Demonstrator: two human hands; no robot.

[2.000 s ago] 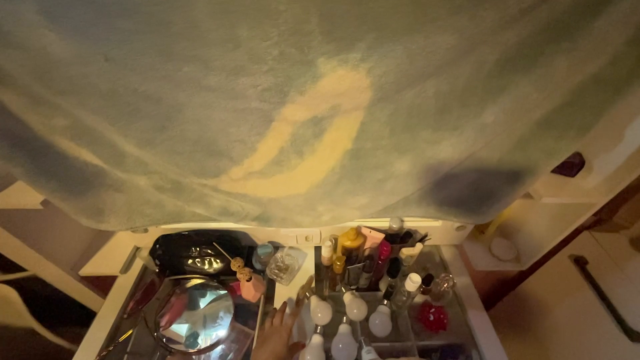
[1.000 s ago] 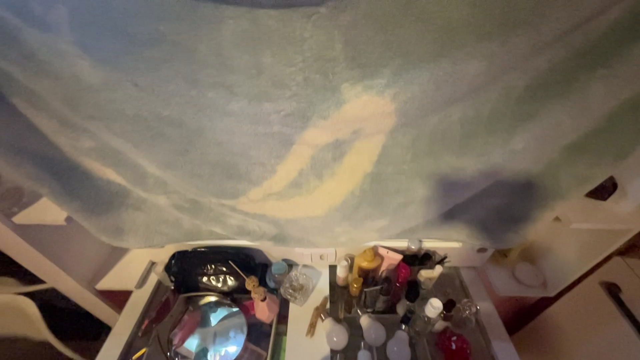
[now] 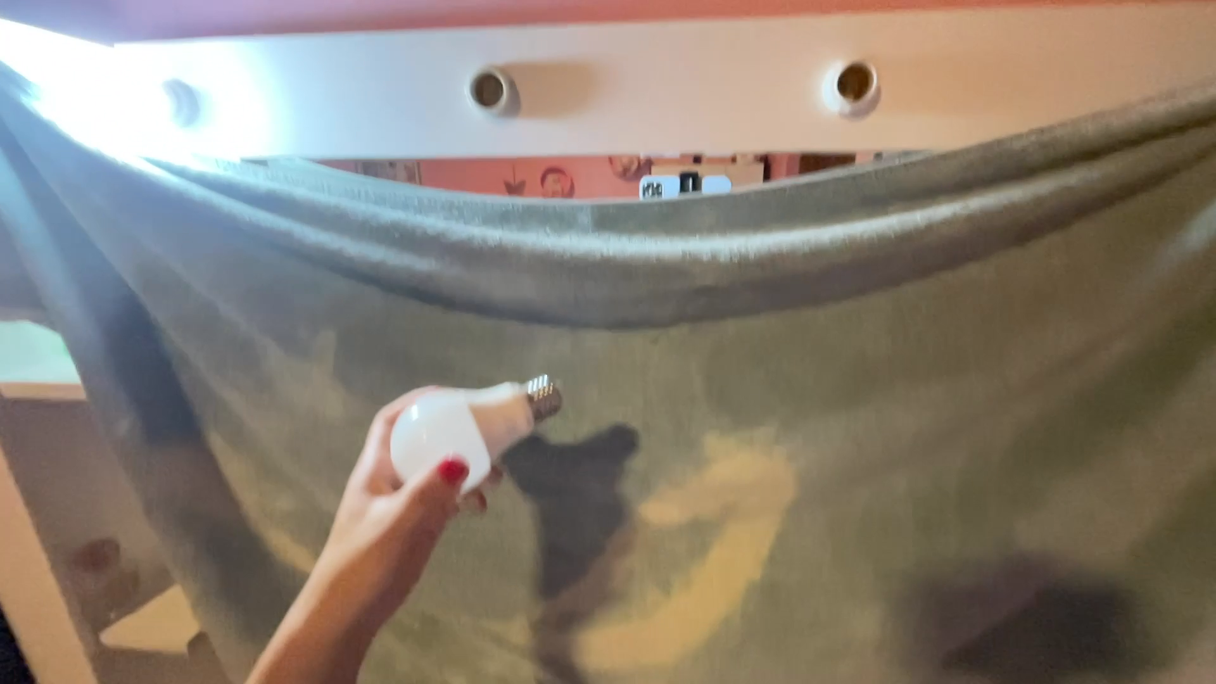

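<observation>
My left hand (image 3: pixel 408 494) comes up from the lower left and is closed around the white globe of an LED light bulb (image 3: pixel 432 442). Its threaded metal base points up and to the right, touching no socket. Above stands a white panel with an uncovered lamp socket (image 3: pixel 491 90) near the middle and another lamp socket (image 3: pixel 852 87) to the right. At the panel's left end a fitting (image 3: pixel 179 103) is washed out by bright white light. My right hand is out of view.
A draped greenish patterned cloth (image 3: pixel 665 380) hangs below the panel, with shadows on it. Over its upper edge a strip of mirror (image 3: pixel 456 179) shows a pink wall. White shelving (image 3: pixel 152 622) stands at the lower left.
The view has swung up from the open drawer to the lamp panel. Two seconds ago a hand was over the bulbs in the drawer; now my left hand holds a bulb before the cloth.
</observation>
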